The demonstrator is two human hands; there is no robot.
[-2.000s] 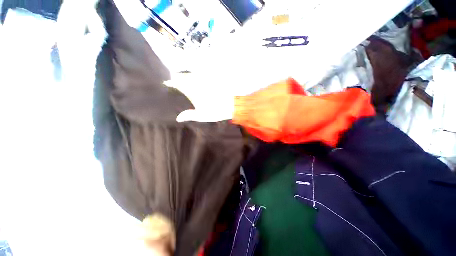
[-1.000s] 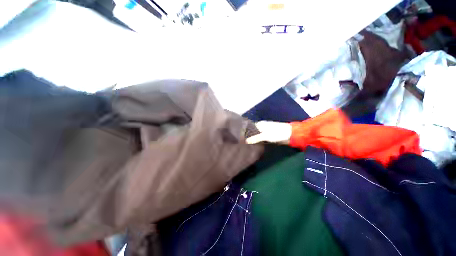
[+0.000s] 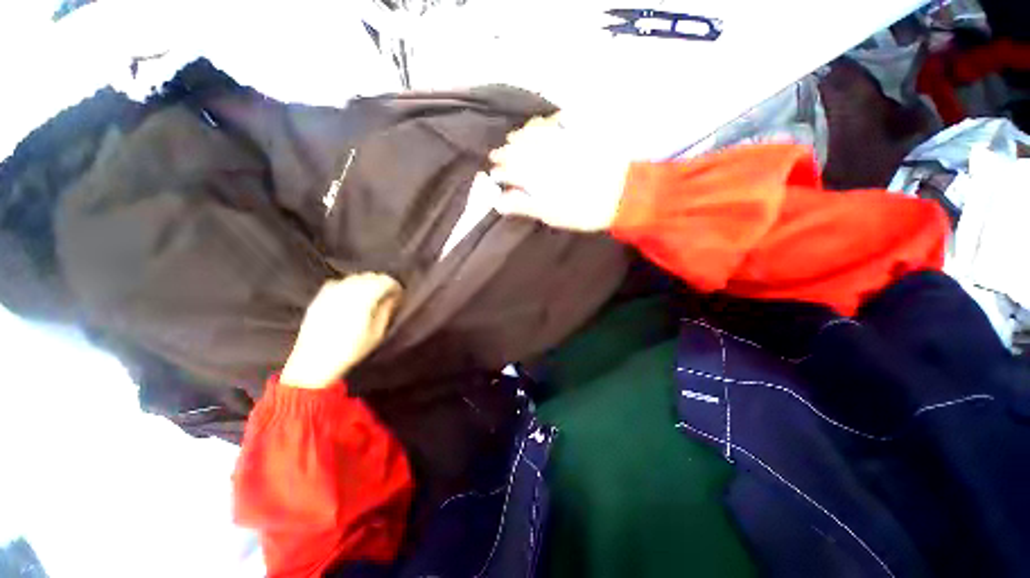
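Note:
The dark brown garment (image 3: pixel 192 260) lies spread over the table's front edge and the wearer's lap. A small pale mark shows on its upper part, and a white strip lies along an edge between the hands. My left hand (image 3: pixel 348 322) grips the cloth at the left end of that edge, fingers curled. My right hand (image 3: pixel 559 175) holds the edge at the upper right, by the white strip. It is overexposed, so its fingertips are partly unclear. Both wrists are in orange-red sleeve covers.
Black thread snips (image 3: pixel 664 24) lie on the white table (image 3: pixel 633 85) at the top. Bundles of white pieces (image 3: pixel 977 186) and brown pieces (image 3: pixel 855 124) are at the right. Overexposed metal parts show at the top, left of centre.
The garment has been turned and spread out in front of the wearer. My left hand has come into clear view on it. My right hand has moved up and left onto the edge.

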